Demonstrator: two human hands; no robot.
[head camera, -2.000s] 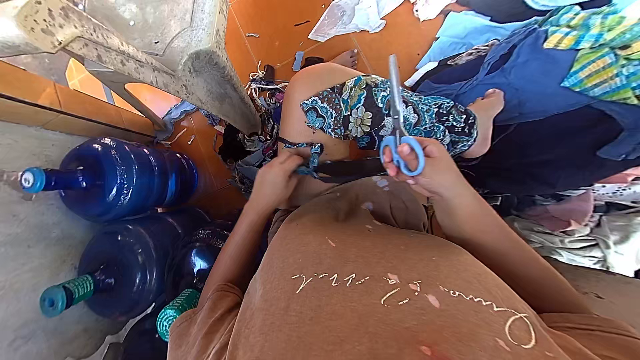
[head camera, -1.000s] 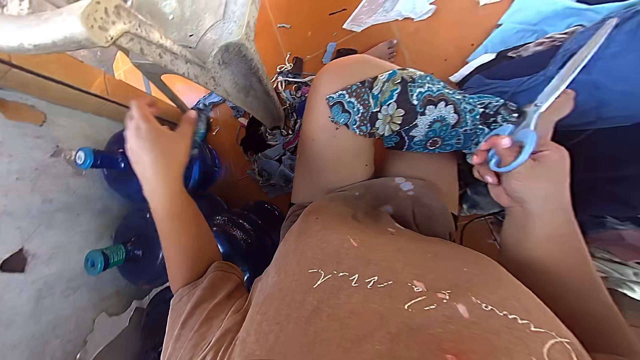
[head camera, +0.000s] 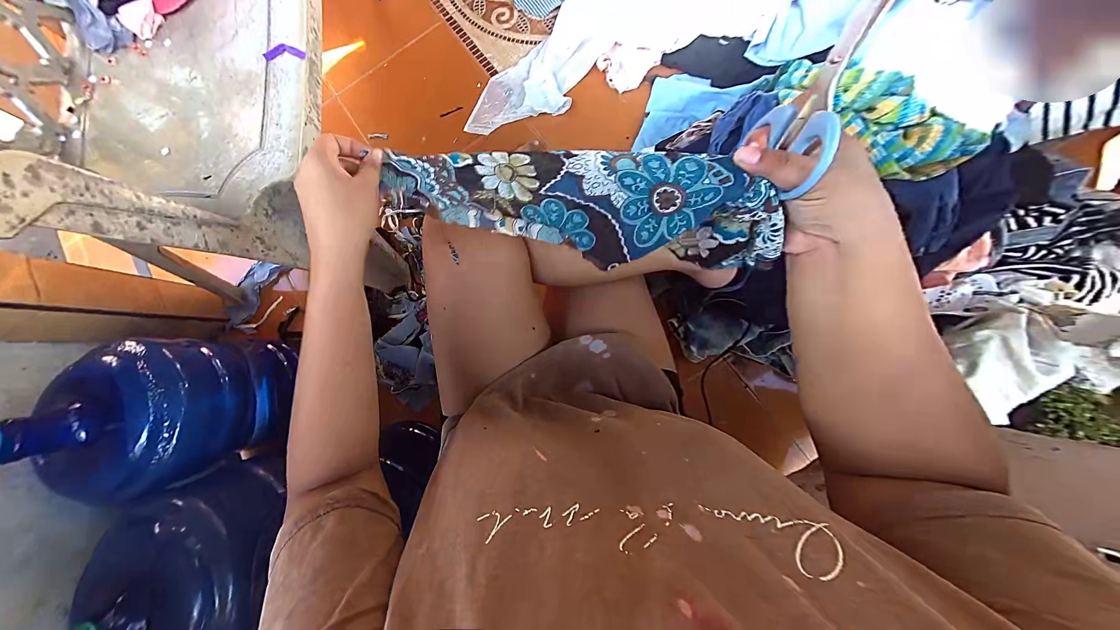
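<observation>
A floral cloth in blue, black and white stretches between my hands above my bent legs. My left hand pinches its left end between thumb and fingers. At the cloth's right end, my right hand grips the fabric and also carries a pair of scissors with light blue handles, a finger through one loop. The blades point up and away to the right. Whether the blades are fully closed is hard to tell.
Large blue plastic water bottles lie at the left below a worn plastic chair. Piled clothes spread at the right, and white cloth lies on the orange tiled floor. Fabric scraps lie beside my leg.
My left hand has come from above the bottles to the cloth's left end. The cloth lay across my leg and is now lifted and held taut. The scissors stay in my right hand.
</observation>
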